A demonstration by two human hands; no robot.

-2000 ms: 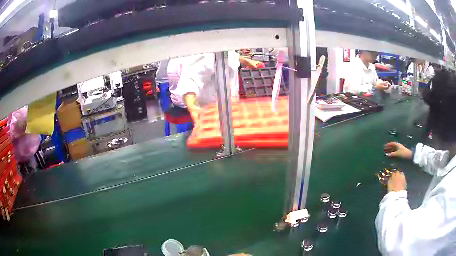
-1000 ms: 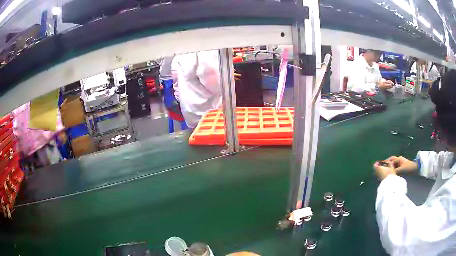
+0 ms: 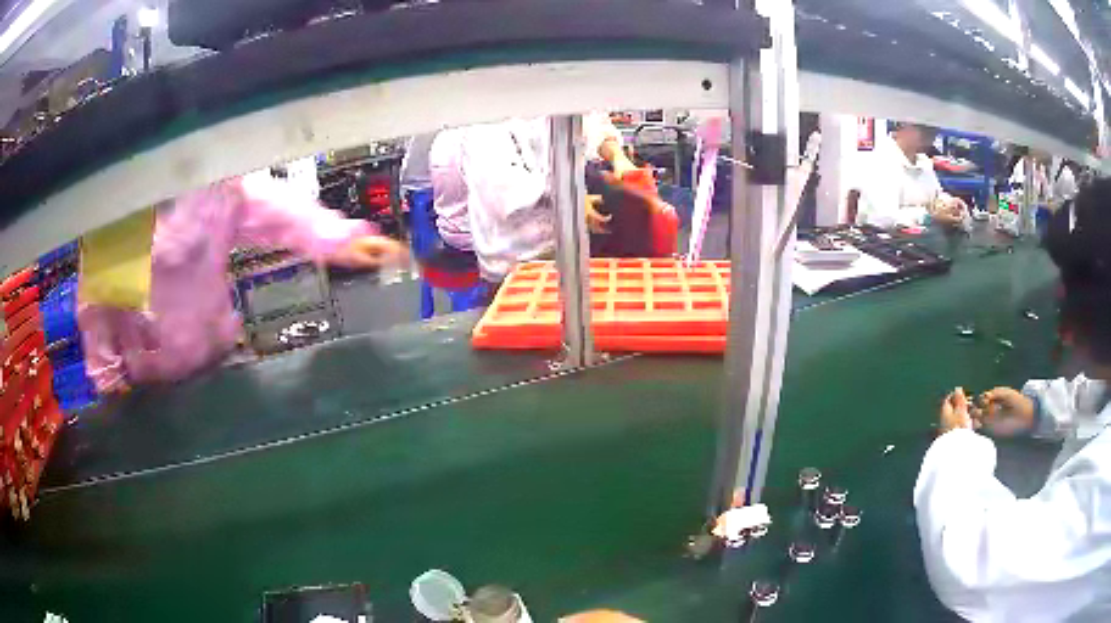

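Note:
A small part of one hand, which looks like my right hand [image 3: 599, 617], shows at the bottom edge, cut off by the frame. Its fingers and anything in them are hidden. My left hand is not in view. Left of the visible hand stand a short whitish bottle [image 3: 496, 604] and a pale translucent lid or dish [image 3: 437, 594]. Further left is a black open bin [image 3: 316, 604] with a bit of white in it. Several round shiny pieces [image 3: 836, 498] stand on the green bench to the right.
A metal post [image 3: 758, 316] rises from the bench, with a small white block [image 3: 742, 521] at its foot. An orange-red compartment tray [image 3: 609, 329] lies across the bench. Red trays [image 3: 22, 402] stand far left. A coworker's sleeve [image 3: 975, 511] is at right; a person in pink [image 3: 183, 274] is at left.
A person in pink has come in at the left with an arm stretched out. The orange-red tray was set down. The coworker at right has brought both hands together. The view has shifted slightly.

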